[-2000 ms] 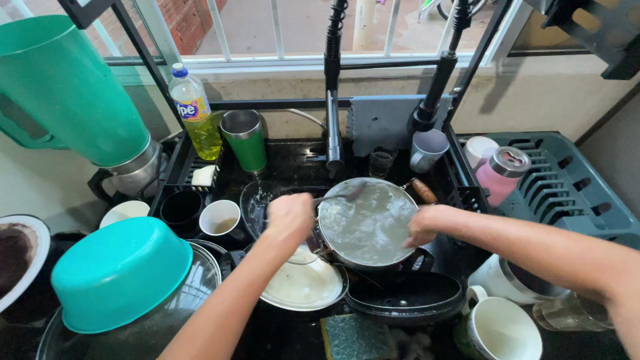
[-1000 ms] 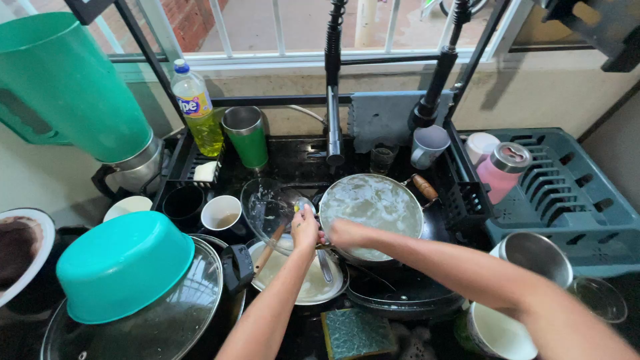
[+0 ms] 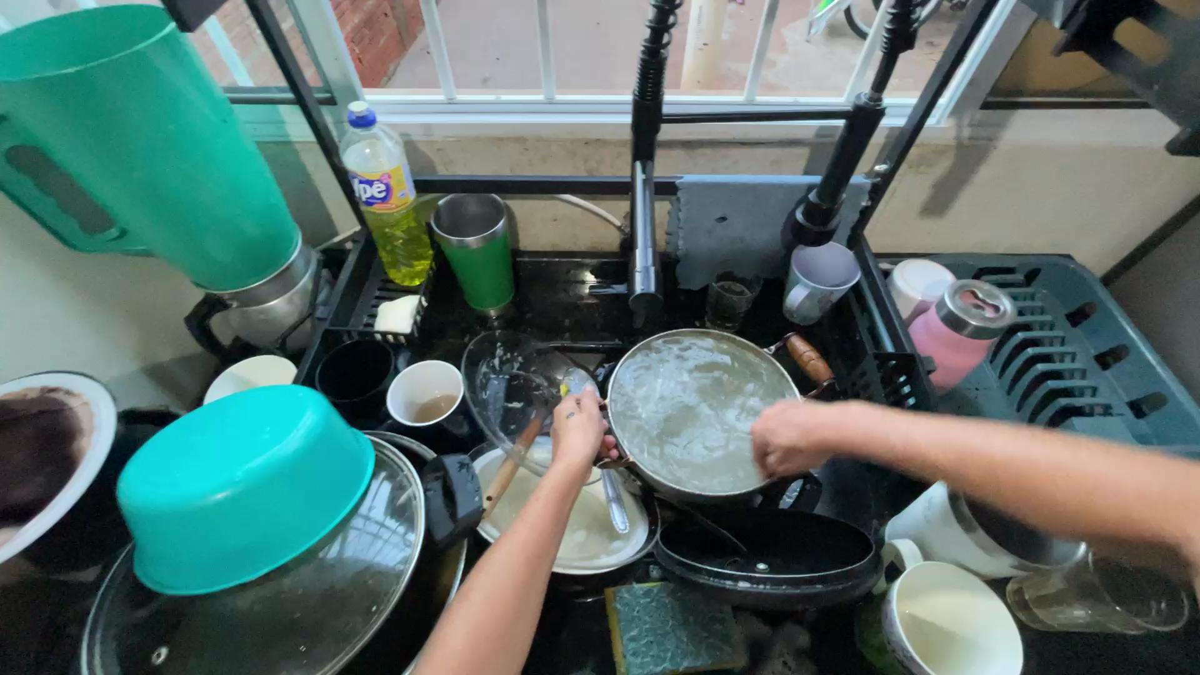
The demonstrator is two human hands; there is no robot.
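A round metal pot (image 3: 703, 412) full of cloudy water stands among dishes in a black sink. My left hand (image 3: 581, 427) grips the pot's left side handle, with part of a small yellow thing showing near the fingers. My right hand (image 3: 787, 439) is at the pot's right rim, its fingertips at the water; whether it holds anything is hidden. Left of the pot is a clear glass bowl (image 3: 492, 375). Below lies a white dish (image 3: 600, 544) with a spoon (image 3: 615, 502) and a wooden handle (image 3: 511, 473). A black oval pan (image 3: 769, 553) sits in front of the pot.
A green scouring sponge (image 3: 670, 628) lies at the front. A teal bowl (image 3: 244, 487) rests on a glass lid (image 3: 356, 600) at left. Mugs, a green tumbler (image 3: 476, 258), a dish soap bottle (image 3: 384, 197), a faucet (image 3: 644, 244) and a grey dish rack (image 3: 1078, 347) surround the sink.
My right hand has moved right, from beside my left hand to the pot's right rim. My left hand, over the white dish a second ago, is now at the pot's left handle.
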